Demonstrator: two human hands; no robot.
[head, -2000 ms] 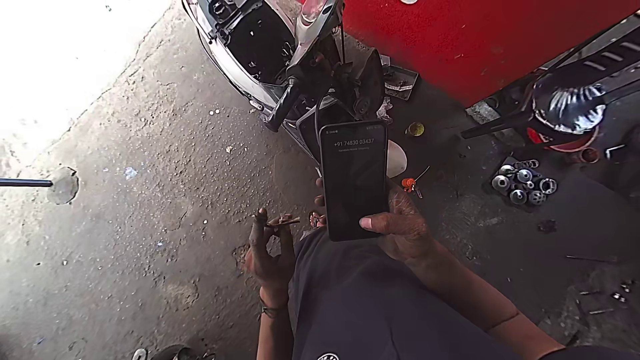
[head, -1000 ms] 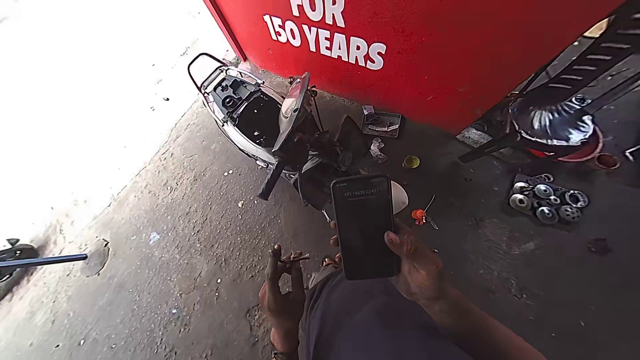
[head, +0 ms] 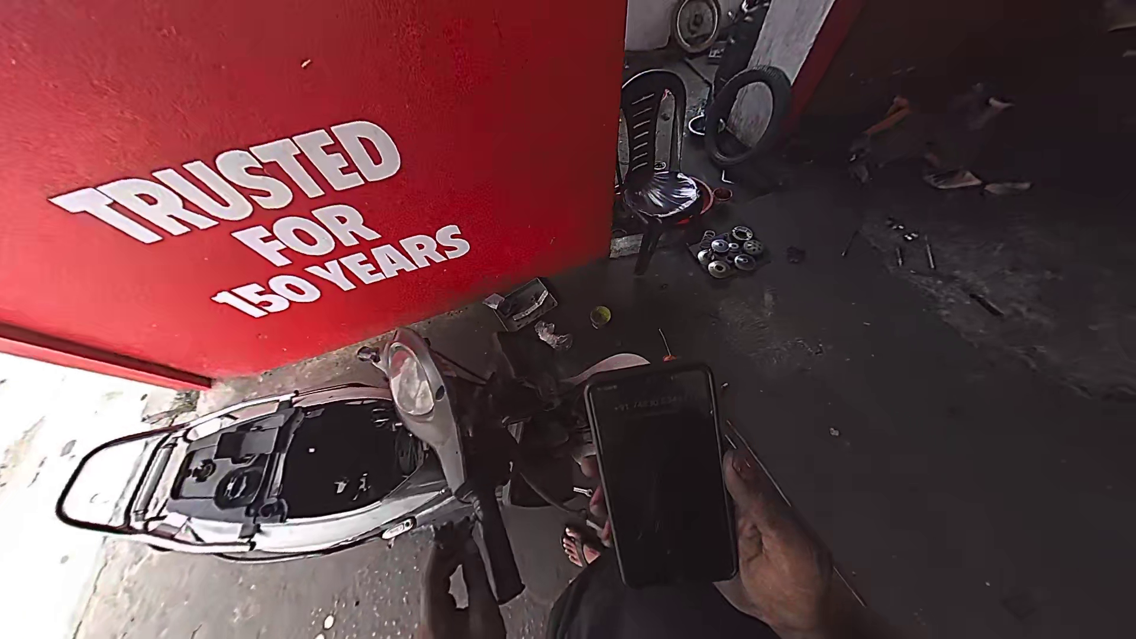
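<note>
A smartphone (head: pixel 661 479) with a dark screen is held upright in my right hand (head: pixel 781 550), the thumb along its right edge and fingertips showing at its left edge. My left hand (head: pixel 461 581) is low in the view, left of the phone and beside the scooter's black handlebar grip (head: pixel 499 541). It is dim there, and whether anything lies between its fingers cannot be made out. The scooter (head: pixel 337 524) stands with its seat off or raised, its storage well showing. The phone hides part of the scooter's front and my lap.
A red wall (head: pixel 497 115) with white lettering rises behind the scooter. A parts tray (head: pixel 525 303) and a small yellowish container (head: pixel 601 316) lie on the floor. Further right are round metal parts (head: pixel 729 252), a black plastic chair (head: pixel 655 133), a tyre (head: pixel 748 115) and scattered tools (head: pixel 985 304).
The view has swung up and right, bringing more of the wall and workshop into sight. The phone stays in my right hand. My left hand, raised with fingers apart before, now appears beside the handlebar grip.
</note>
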